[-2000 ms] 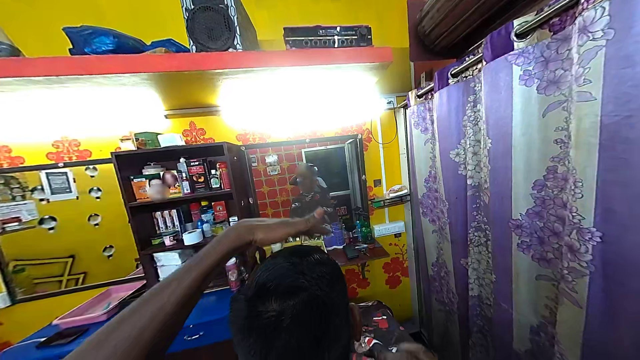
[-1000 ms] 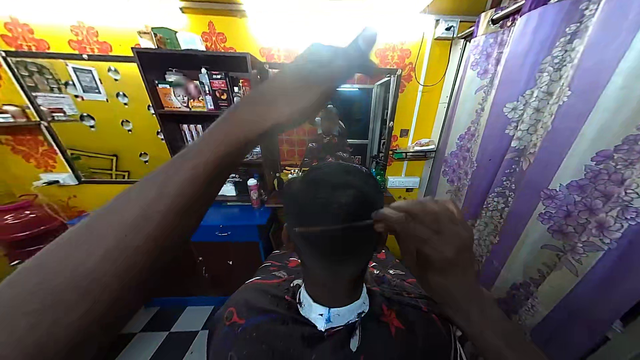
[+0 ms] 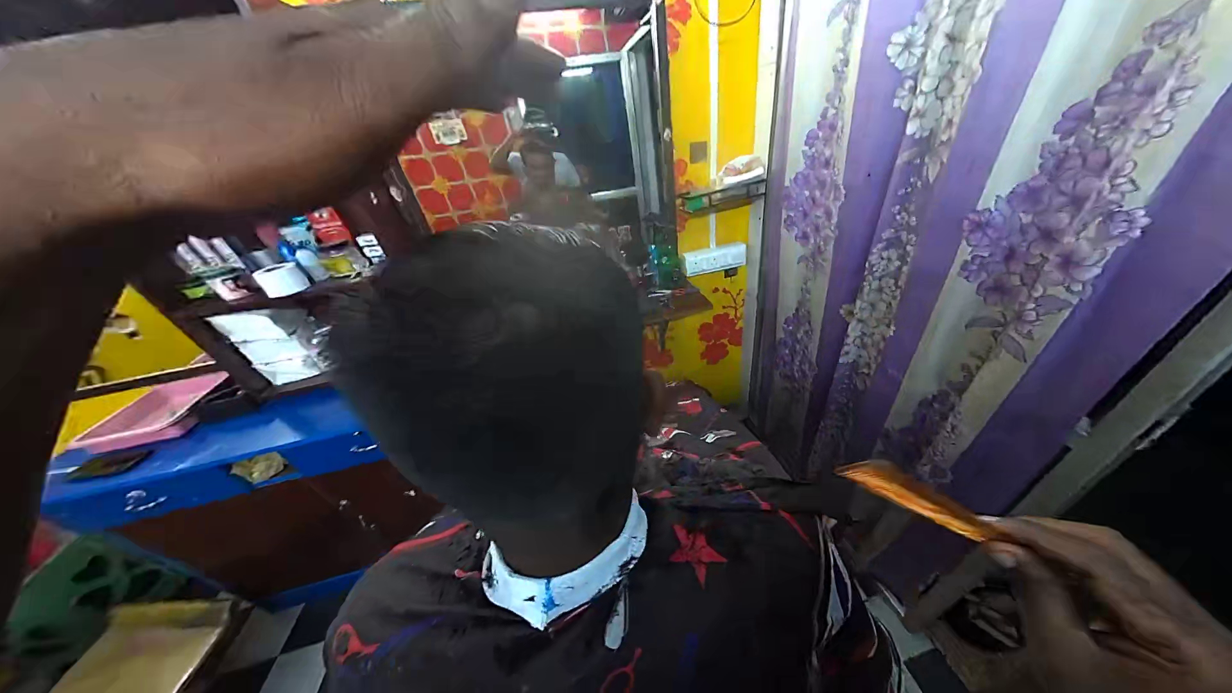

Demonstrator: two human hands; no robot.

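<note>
A seated person's dark-haired head, seen from behind, fills the middle. Around the neck lies a white neck strip, over a black cape with red star and scissors prints. Raised across the upper left, my left hand is above and in front of the head; its fingers are partly cut off by the top edge, so whether it holds anything cannot be told. At the lower right, my right hand grips an orange-brown comb between thumb and fingers, apart from the head.
A mirror hangs ahead. Left of it, a dark shelf unit holds bottles and boxes, above a blue counter with a pink tray. A small glass shelf is on the yellow wall. A purple floral curtain runs along the right.
My right hand, at the side of the head a second ago, is now away from it at the lower right. My left arm now lies across the upper left. The view has moved closer to the head.
</note>
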